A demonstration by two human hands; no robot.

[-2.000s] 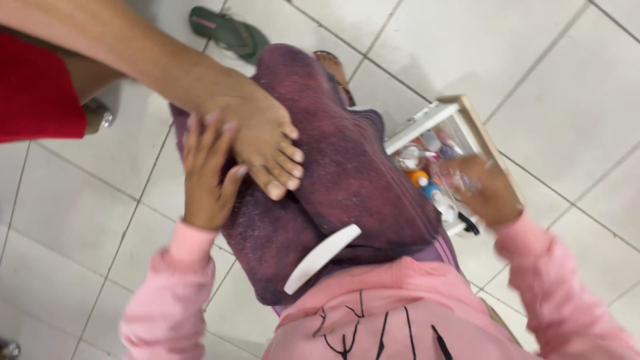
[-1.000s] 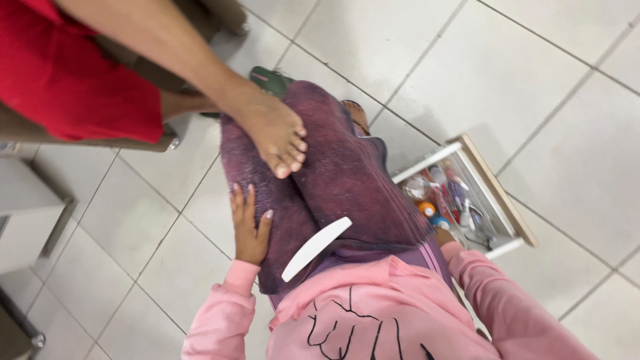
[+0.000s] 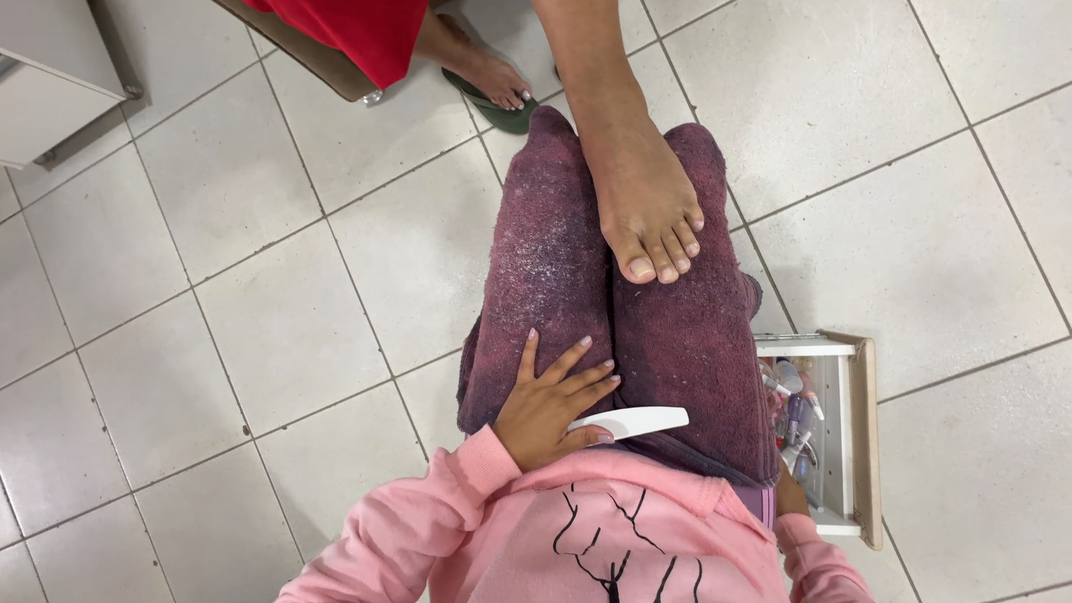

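Observation:
My left hand (image 3: pixel 553 402) lies flat with fingers spread on the maroon towel (image 3: pixel 544 276) over my lap, its thumb against a white nail file (image 3: pixel 641 420). Another person's bare foot (image 3: pixel 645 193) rests on the towel between my knees, toes toward me. White dust speckles the towel. My right hand (image 3: pixel 791 492) reaches to the near inner side of an open drawer (image 3: pixel 863 444); its fingers are hidden, so what it holds cannot be told. Bottles and small tubes (image 3: pixel 794 410) lie in the drawer.
The person's other foot (image 3: pixel 494 79) stands in a green flip-flop (image 3: pixel 502 113) on the tiled floor. A brown seat edge (image 3: pixel 318 63) and red cloth (image 3: pixel 352 33) are at the top. A white cabinet on casters (image 3: pixel 59 75) stands at the upper left.
My left hand has left the person's foot and now lies on the towel, its thumb at the file. My right hand has moved from above the drawer to its near side.

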